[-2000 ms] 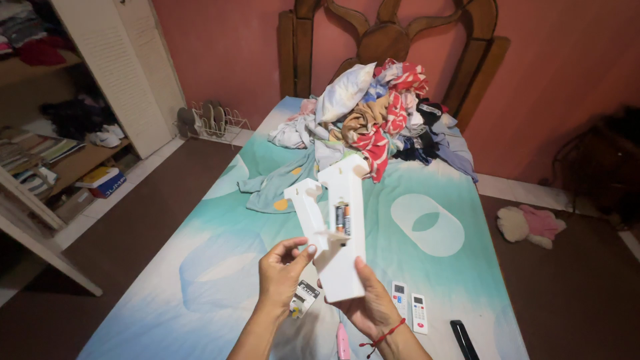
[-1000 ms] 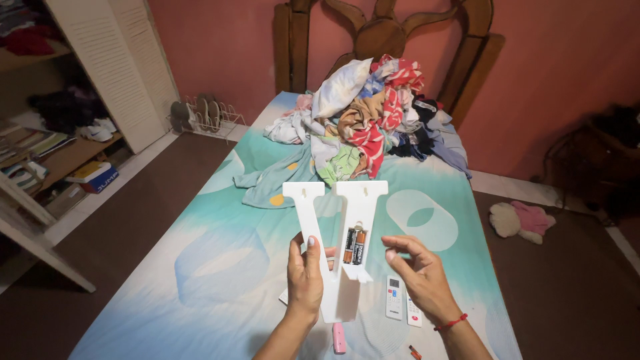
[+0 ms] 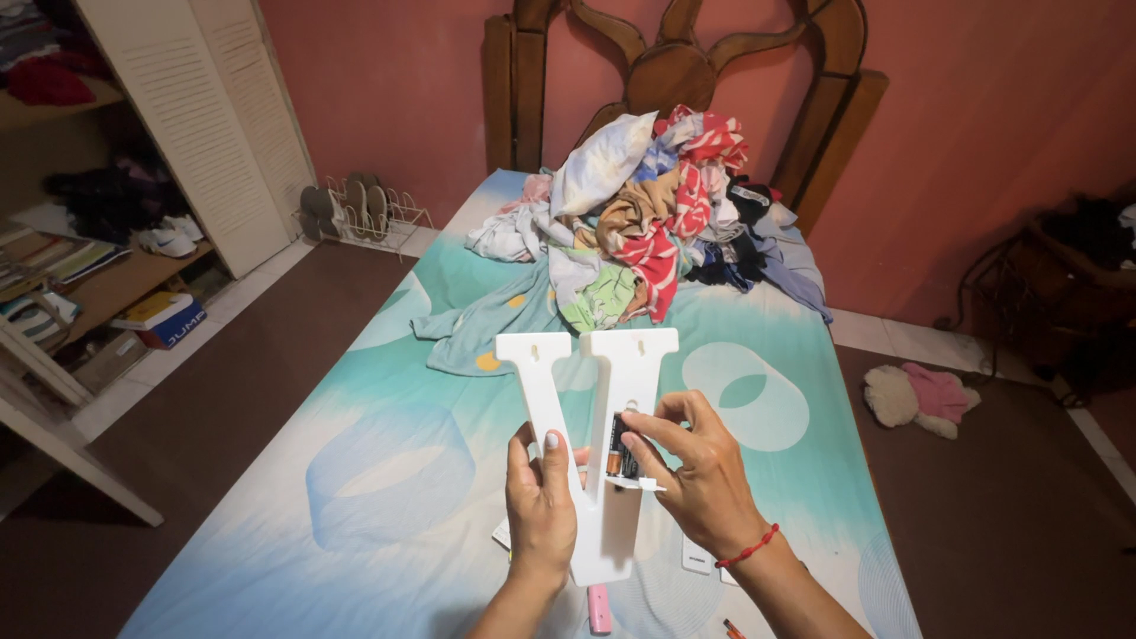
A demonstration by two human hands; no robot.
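A white plastic V-shaped letter (image 3: 609,524), its back with two hanging slots facing me, is upright over the bed. My left hand (image 3: 540,506) grips its left arm, thumb in front. In the right arm is an uncovered battery compartment with AA batteries (image 3: 614,457), its small white cover (image 3: 637,484) jutting out at the lower edge. My right hand (image 3: 697,461), with a red cord bracelet (image 3: 748,547), has thumb and index finger on the batteries; whether it grips one, I cannot tell. Below lie a pink object (image 3: 599,609) and a white remote control (image 3: 697,556), partly hidden.
Crumpled clothes (image 3: 621,240) are heaped near the wooden headboard (image 3: 670,80). A wire shoe rack (image 3: 368,213) stands beyond the bed's left side, near open shelves. On the floor at right lies a plush toy (image 3: 919,397). A small orange-and-dark object (image 3: 734,629) is at the bottom edge.
The V-shaped letter was tilted two seconds ago and is now more upright. My left hand has taken hold of its left arm. My right hand let go of its base and has moved up to the batteries.
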